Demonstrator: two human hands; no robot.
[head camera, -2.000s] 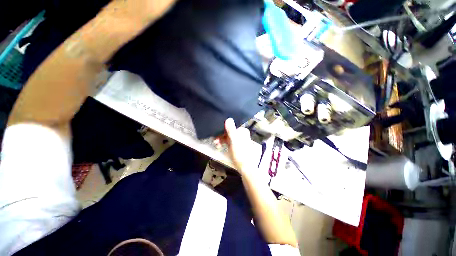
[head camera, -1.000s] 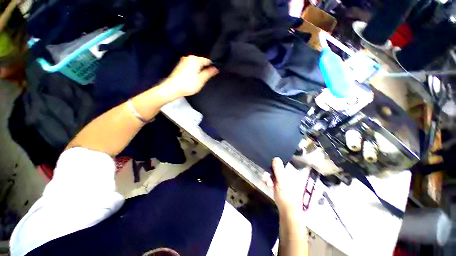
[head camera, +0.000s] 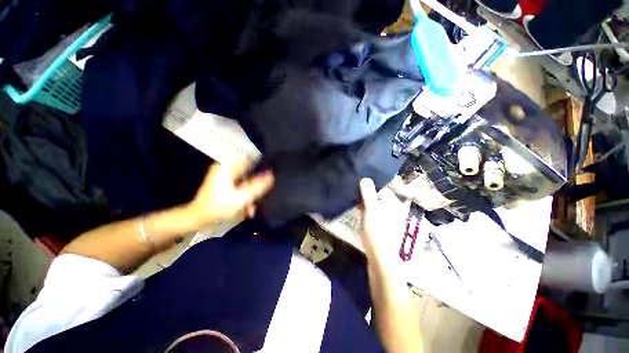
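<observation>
The dark garment panel (head camera: 310, 179) lies bunched on the white table, its right part reaching the needle area of the overlock machine (head camera: 483, 148). My left hand (head camera: 231, 189) is blurred at the cloth's left edge, fingers partly curled; whether it grips the cloth is unclear. My right hand (head camera: 369, 207) rests at the cloth's lower right edge, just left of the machine, thumb or finger up against the cloth; its other fingers are hard to make out. The light blue attachment (head camera: 436, 55) stands on top of the machine head.
A red tool (head camera: 411, 234) and a thin metal tool (head camera: 447, 252) lie on the table right of my right hand. A turquoise basket (head camera: 65, 86) is at upper left. Black-handled scissors (head camera: 592, 86) are at upper right. A pale cone (head camera: 576, 267) and red crate (head camera: 552, 327) are at lower right.
My left hand has come down from the far part of the cloth to the table's front edge. The cloth, flat before, is now bunched and folded. My right hand stays near the machine.
</observation>
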